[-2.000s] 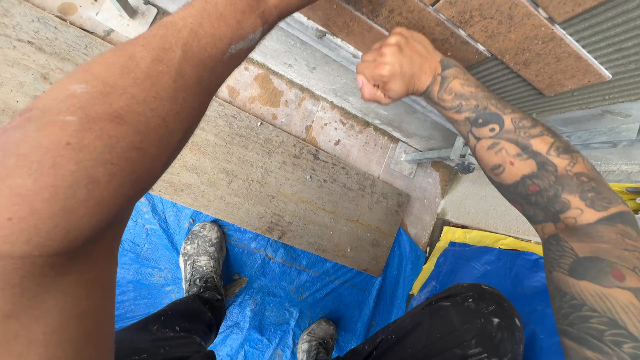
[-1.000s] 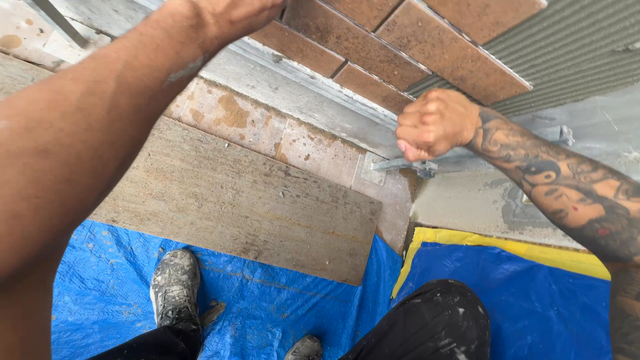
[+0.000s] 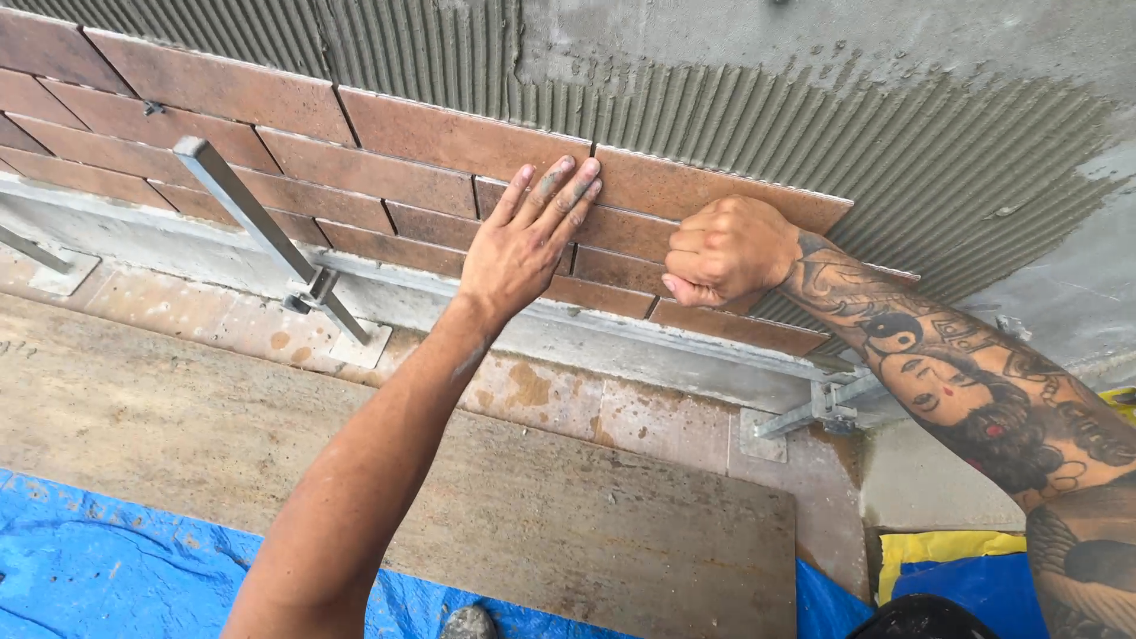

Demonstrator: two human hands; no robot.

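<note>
My left hand (image 3: 528,235) lies flat on the brown wall tiles, fingers spread, its fingertips by the vertical joint between a top-row tile (image 3: 461,133) and the top-row tile at the right end (image 3: 701,182). My right hand (image 3: 732,248) is closed in a fist against the right part of the tiling, just below that end tile's upper edge; no tool shows in it. Above and to the right of the tiles spreads grey ridged adhesive (image 3: 737,115). The tiles sit in staggered rows over a pale ledge (image 3: 408,284).
A metal clamp post (image 3: 253,213) rises in front of the tiles at left; another metal bracket (image 3: 825,404) stands low at right. A wooden board (image 3: 568,506) lies along the wall's foot, over a blue tarp (image 3: 115,550). A yellow-edged blue sheet (image 3: 958,577) lies at lower right.
The view has swung up toward the wall. My left hand, cut off at the top edge before, now shows flat on the tiles. My right hand was a fist in the earlier frames too.
</note>
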